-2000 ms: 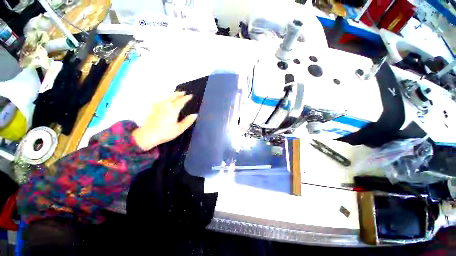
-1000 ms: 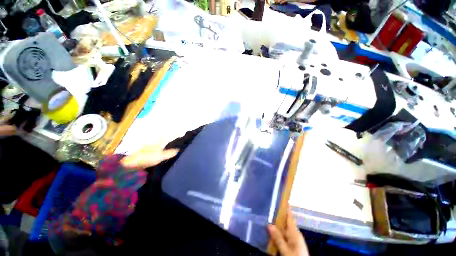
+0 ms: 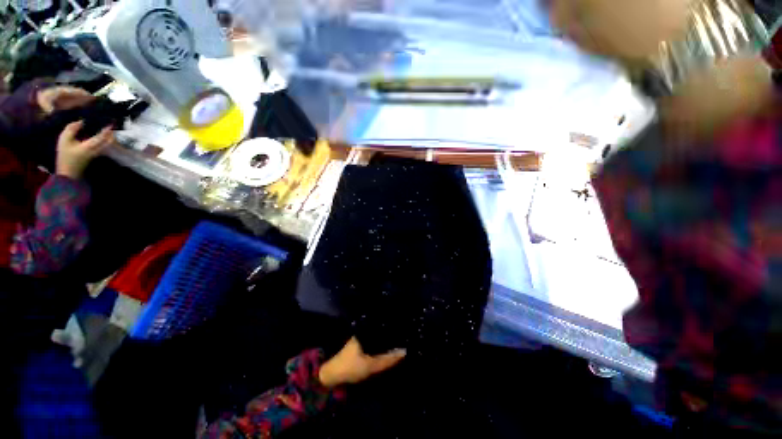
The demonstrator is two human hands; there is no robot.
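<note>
A black garment panel point(image 3: 412, 240) with tiny white specks lies at the centre, over the table's front edge, on part of the clear template. My left hand point(image 3: 360, 364) holds the panel near its lower edge, with some fingers hidden by the cloth. A clear template sheet point(image 3: 532, 103) is raised beyond the panel, blurred, with a dark slot with pale yellowish edges in it. My right hand point(image 3: 626, 30) is at upper right, close to the camera, blurred and partly cut off by the top edge. It appears to grip the raised sheet's right side.
A yellow tape roll point(image 3: 213, 120), a white tape roll point(image 3: 260, 161) and a grey vented device point(image 3: 167, 39) stand at left. A blue basket point(image 3: 201, 279) is below the table. Another person's hands point(image 3: 81, 146) hold black cloth at far left. The ruler-marked table edge point(image 3: 566, 330) runs to the right.
The template has moved out from beside the needle and a clear sheet is lifted. My right hand has risen from bottom to upper right. My left hand has moved down to the panel's lower edge.
</note>
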